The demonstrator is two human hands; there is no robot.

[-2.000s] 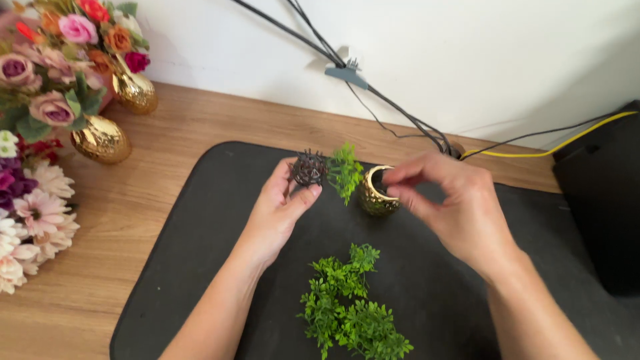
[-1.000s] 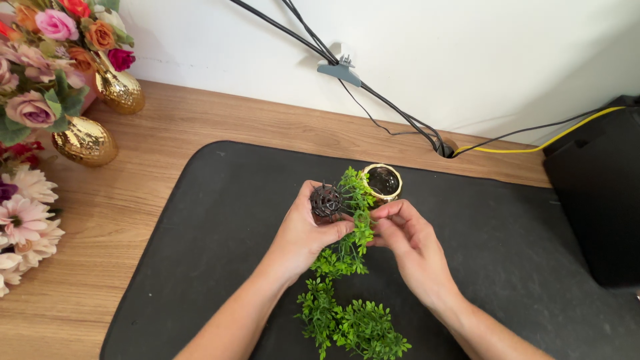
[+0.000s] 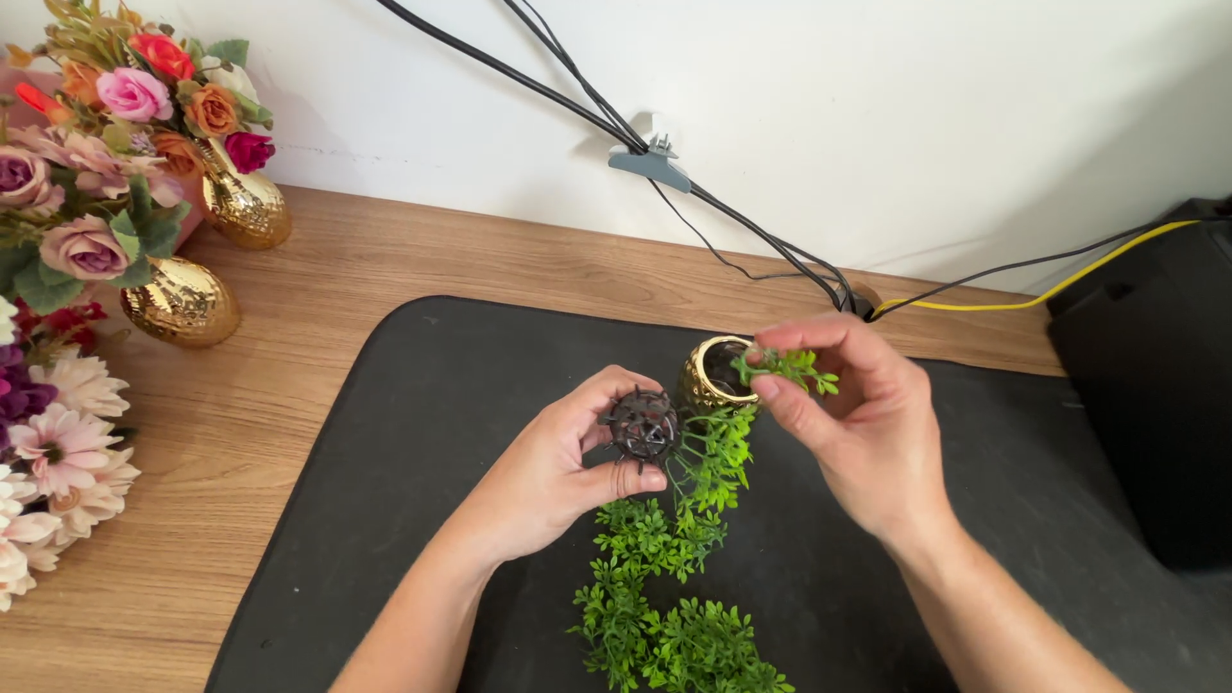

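Observation:
My left hand [image 3: 577, 452] grips a dark spiky plastic ball [image 3: 645, 424] between thumb and fingers. Green artificial foliage [image 3: 714, 452] stands out beside the ball's right side. Between the thumb and fingertips of my right hand [image 3: 857, 414] is a small green artificial sprig [image 3: 794, 368], held over the right side of the mouth of a small gold pot [image 3: 701, 380]. The pot stands on the black desk mat [image 3: 462, 385], and its inside looks dark. More artificial greenery [image 3: 664, 626] lies on the mat below my hands.
Artificial flowers [image 3: 87, 245] in gold vases [image 3: 183, 303] line the left of the wooden desk [image 3: 327, 250]. Black cables [image 3: 760, 231] run down the white wall through a grey clip [image 3: 650, 166]. At the right stands a black box-like object [image 3: 1145, 404] with a yellow cable [image 3: 1049, 294] near it.
My right hand has moved away from the foliage by the ball, up and to the right, and now holds a separate sprig. The ball stays in my left hand.

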